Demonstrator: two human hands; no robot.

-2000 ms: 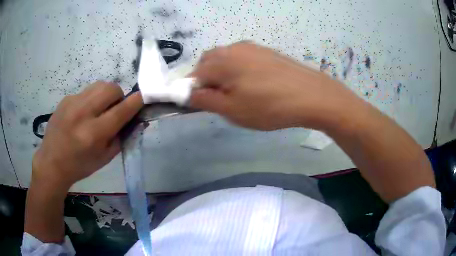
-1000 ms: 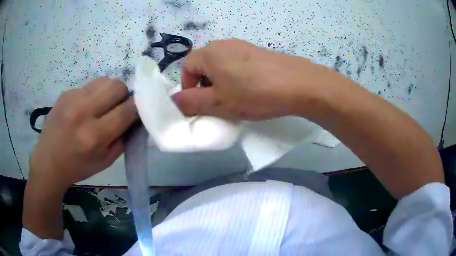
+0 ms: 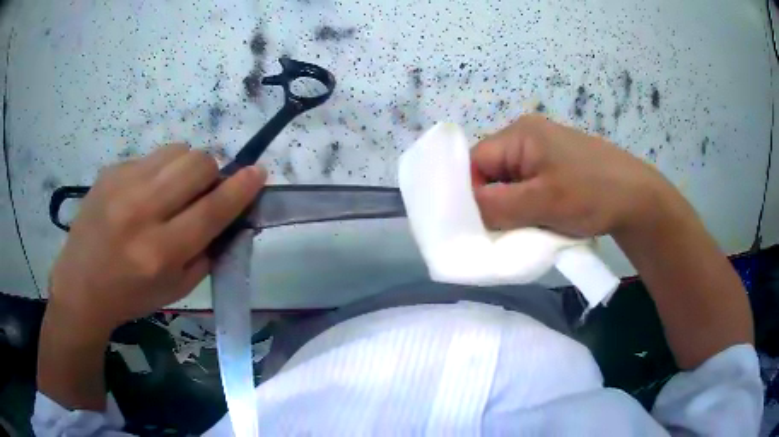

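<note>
Large tailor's shears [image 3: 329,205] are spread wide open over the table edge. One dark blade points right, the other [image 3: 232,329] points down toward my shirt. One black loop handle [image 3: 309,85] lies at the upper middle, the other shows left of my left hand. My left hand [image 3: 145,226] grips the shears around the pivot, which it hides. My right hand [image 3: 547,175] holds a folded white cloth [image 3: 457,230] at the right-pointing blade; the cloth covers that blade's tip. A frayed end of the cloth hangs at the lower right.
The white table [image 3: 478,77] is speckled with dark marks and has a red front edge. Below it on the left, pale offcuts [image 3: 192,341] lie on the dark green floor. My white shirt front and grey-clad lap are close against the table edge.
My right hand and the cloth have moved right, away from the pivot, uncovering most of the right-pointing blade. My left hand has stayed on the shears.
</note>
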